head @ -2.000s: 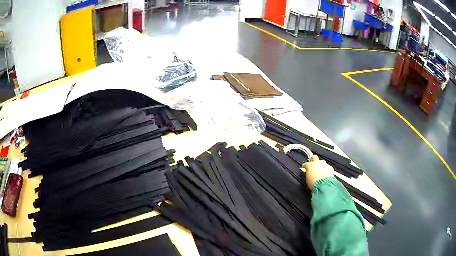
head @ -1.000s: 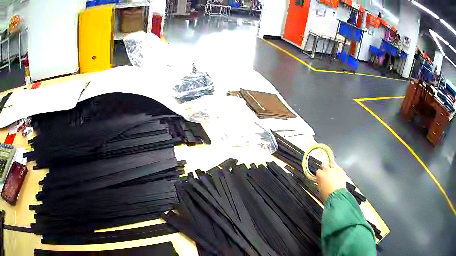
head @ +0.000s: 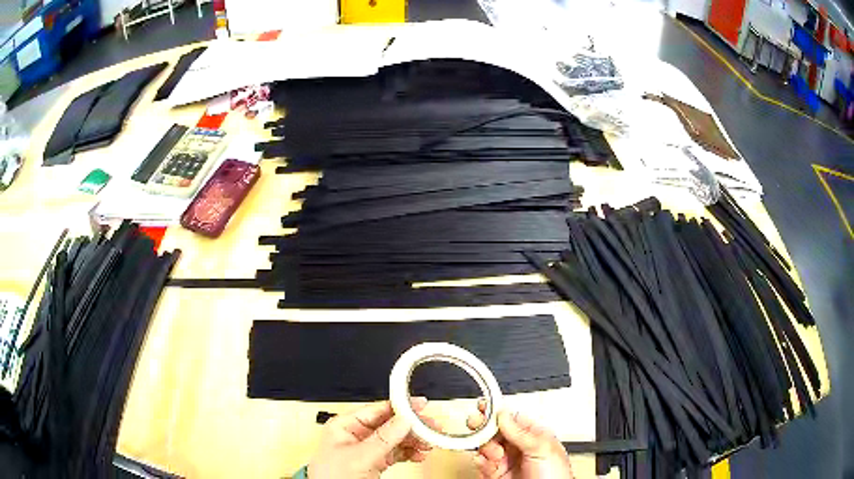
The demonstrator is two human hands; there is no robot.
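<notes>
My left hand and my right hand hold a cream-white tape roll between them at the bottom centre. The ring's open centre faces me, with fingertips of both hands at its lower edge. Behind it a row of black strips lies flat side by side like a panel. Part of a strip shows to the right of my right hand. A wide stack of black strips lies crosswise beyond the panel, its ends uneven.
Loose strip piles lie at the left and right. A dark red phone case and calculator sit back left, near black panels. Plastic bags and a brown piece lie back right.
The view has turned left and down to the table's middle. The tape roll has moved from the right pile to in front of me, and my left hand now holds it too.
</notes>
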